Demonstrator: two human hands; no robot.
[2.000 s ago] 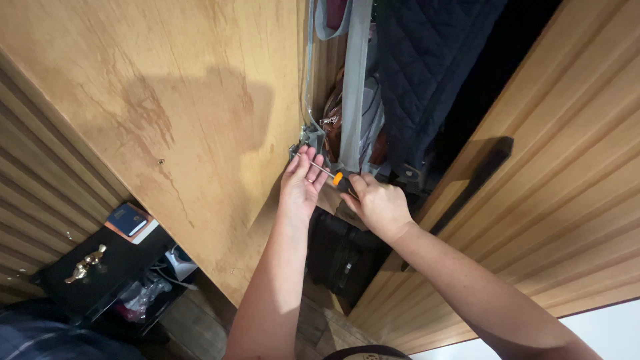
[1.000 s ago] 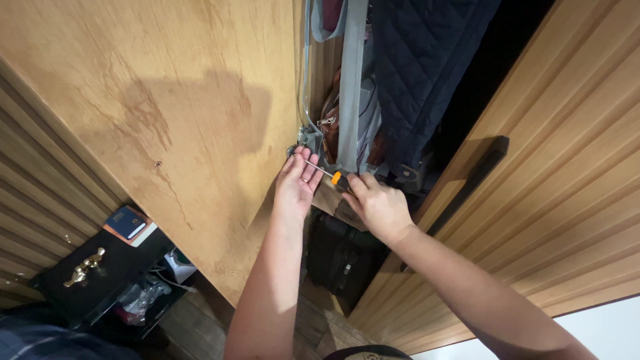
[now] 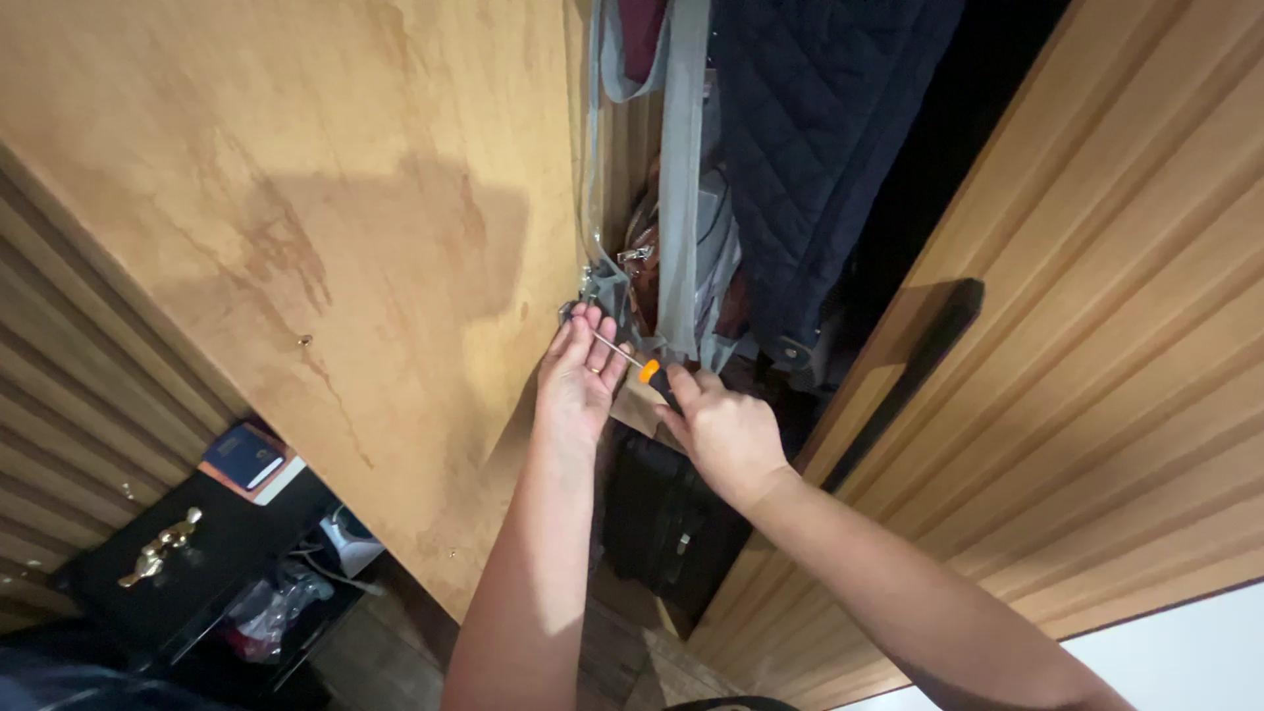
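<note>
My right hand grips the black and orange handle of a screwdriver. Its thin metal shaft runs up and left to the fingers of my left hand, which are at a metal hinge on the inner edge of a wooden cabinet door. The screwdriver's tip is hidden by those fingers, and whether they pinch the shaft or the hinge cannot be told. A ring is on one left finger. Just past the hands hangs a grey strap.
A dark quilted jacket hangs inside the wardrobe above a black suitcase. At right stands a ribbed wooden door with a long black handle. Lower left, a black side table holds a gold ornament and a dark blue booklet.
</note>
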